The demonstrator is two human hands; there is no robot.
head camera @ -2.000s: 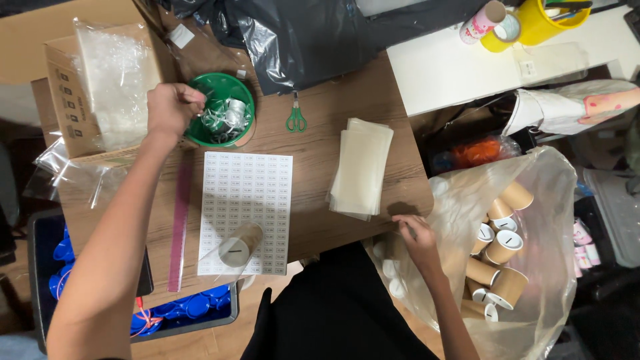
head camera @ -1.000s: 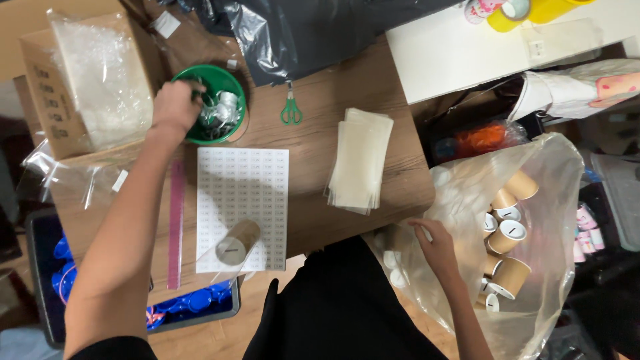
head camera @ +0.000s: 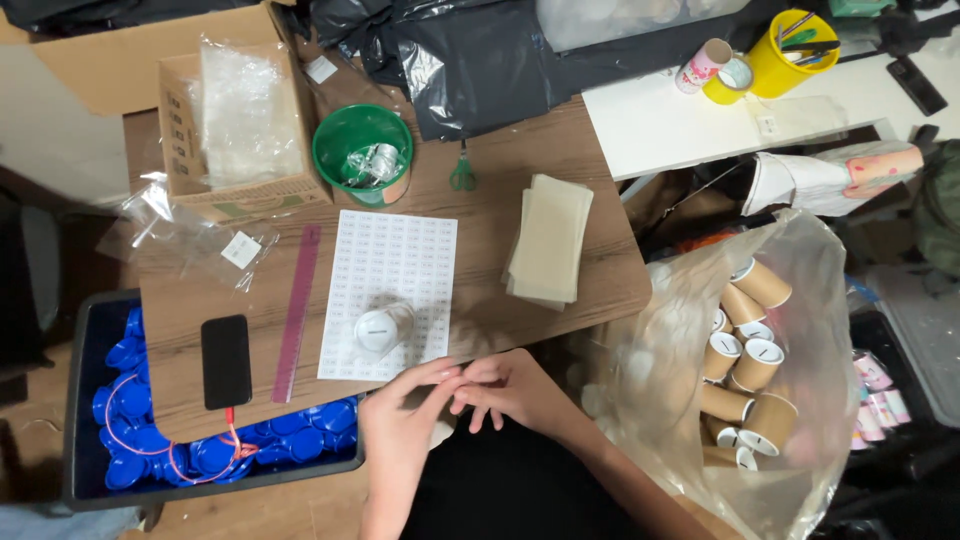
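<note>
My left hand (head camera: 409,412) and my right hand (head camera: 510,394) meet at the table's front edge, fingertips together. Whether something small is pinched between them cannot be seen. Just beyond them, a cardboard tube with a white slotted lid (head camera: 376,330), seemingly in a clear bag, rests on a sheet of printed labels (head camera: 397,255). Left of the sheet lies a pink ruler (head camera: 297,315). A green tub (head camera: 322,146) holds shiny small items behind the sheet, near green-handled scissors (head camera: 463,177). A stack of translucent bags (head camera: 550,240) lies to the right.
An open cardboard box (head camera: 172,142) of clear bags stands at the back left. A phone (head camera: 226,361) with a red cable lies at the left edge, above a dark crate (head camera: 79,420) of blue lids. Right of the table, a large plastic bag (head camera: 814,300) holds lidded tubes.
My left hand has come from the green tub to the table's front edge. My right hand has moved left from beside the large plastic bag, and the two hands now meet.
</note>
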